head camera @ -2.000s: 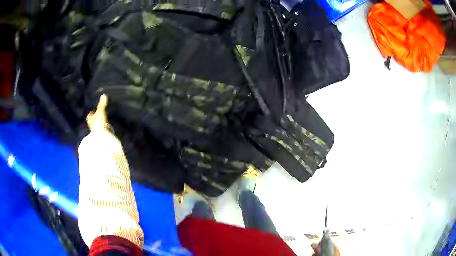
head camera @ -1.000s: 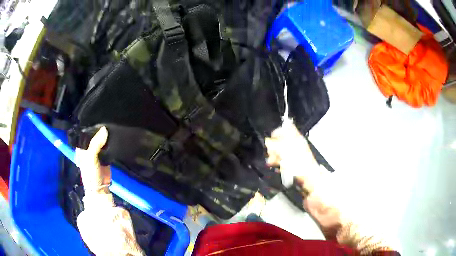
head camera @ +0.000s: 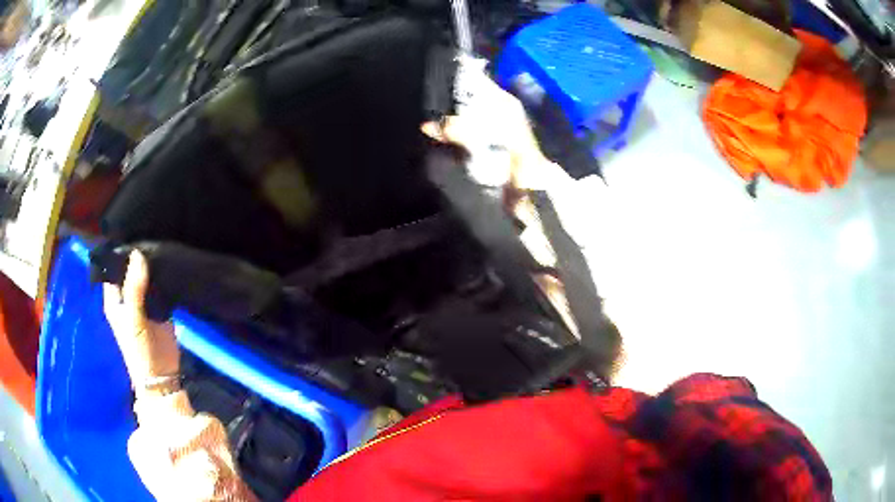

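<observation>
A black backpack with camo patches (head camera: 334,137) spreads in front of me, partly blurred. My left hand (head camera: 137,309) grips its left lower edge above the blue bin, thumb on top. My right hand (head camera: 486,137) is at the bag's upper right side, closed around the scissors (head camera: 462,27), whose silver blades point up and away. A dark strap (head camera: 579,265) hangs beside my right forearm. Whether the blades are apart, or the right fingers also touch the bag, I cannot tell.
The blue bin (head camera: 74,363) at left holds dark bags. A blue stool (head camera: 579,59) stands at the upper right, beside an orange bundle (head camera: 790,123) with brown cardboard (head camera: 746,44). A wood-edged table (head camera: 71,176) is at the upper left. My red apron (head camera: 491,446) shows below.
The right hand and scissors have come in from the lower right and moved to the bag's upper right. The left hand has shifted slightly left and down. The bag's face has turned, its camo straps less visible.
</observation>
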